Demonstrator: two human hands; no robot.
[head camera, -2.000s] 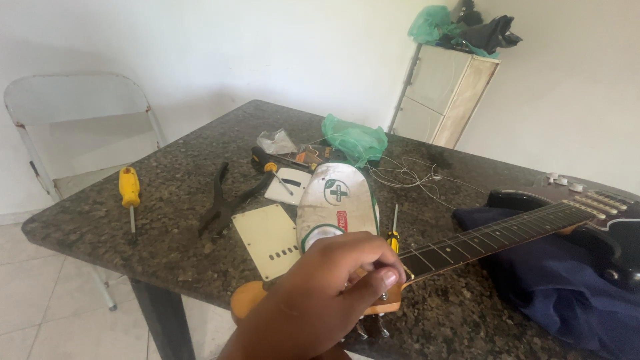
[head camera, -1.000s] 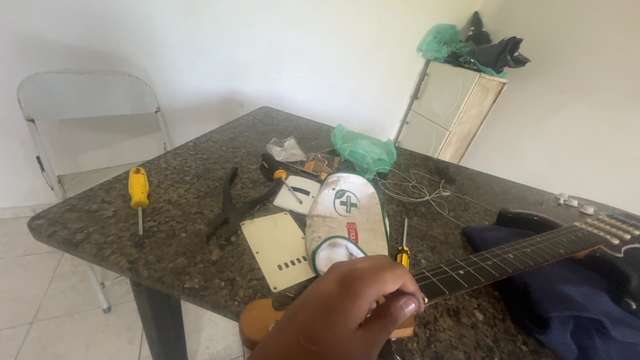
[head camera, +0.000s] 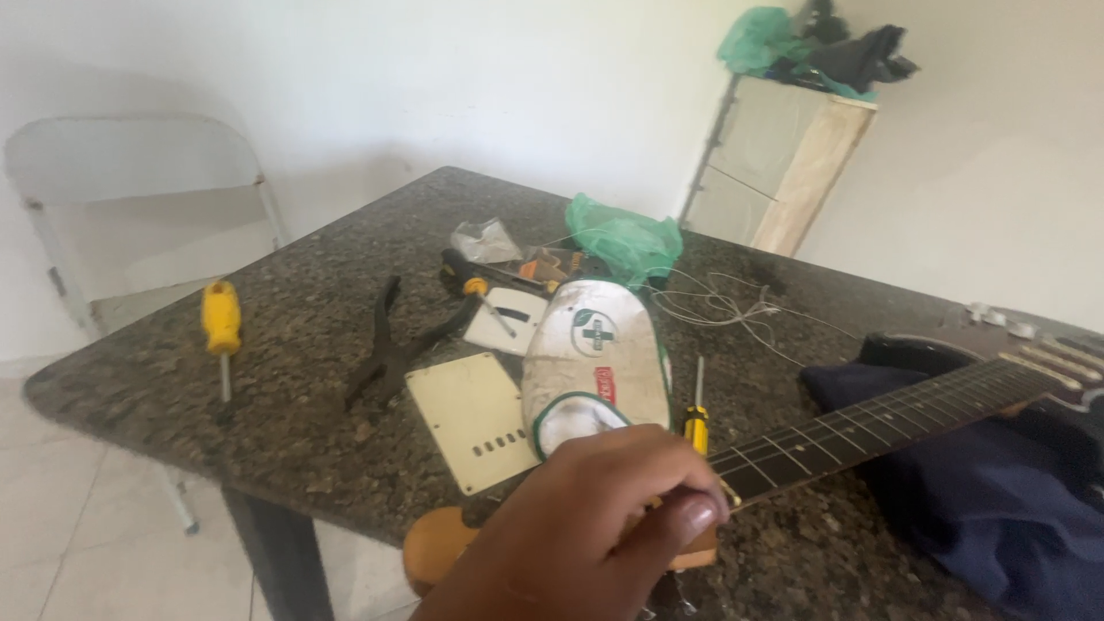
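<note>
My left hand (head camera: 617, 509) is curled over the wooden headstock (head camera: 431, 545) of an electric guitar, thumb and forefinger together by the nut. Whether a string or another part is pinched between them is hidden. The dark fretboard (head camera: 849, 431) runs from the hand to the upper right, up to the bridge end of the body (head camera: 975, 332). Metal tuning pegs show below the fingers. Just beyond the hand lies a white, green-edged cap-like item (head camera: 595, 345) bearing writing. A yellow-and-black screwdriver (head camera: 697, 423) lies close to the fingertips. My right hand is not in view.
On the granite table (head camera: 302, 414) lie a yellow-handled screwdriver (head camera: 222, 323), dark pliers (head camera: 388, 354), a cream cover plate (head camera: 474, 423), a green plastic bag (head camera: 625, 241) and coiled string or wire (head camera: 724, 302). Dark blue cloth (head camera: 975, 500) is under the guitar. A folding chair (head camera: 138, 172) stands left.
My left hand stays curled at the headstock, with no plain change in its hold. The tools and the guitar lie as before; the view has shifted slightly.
</note>
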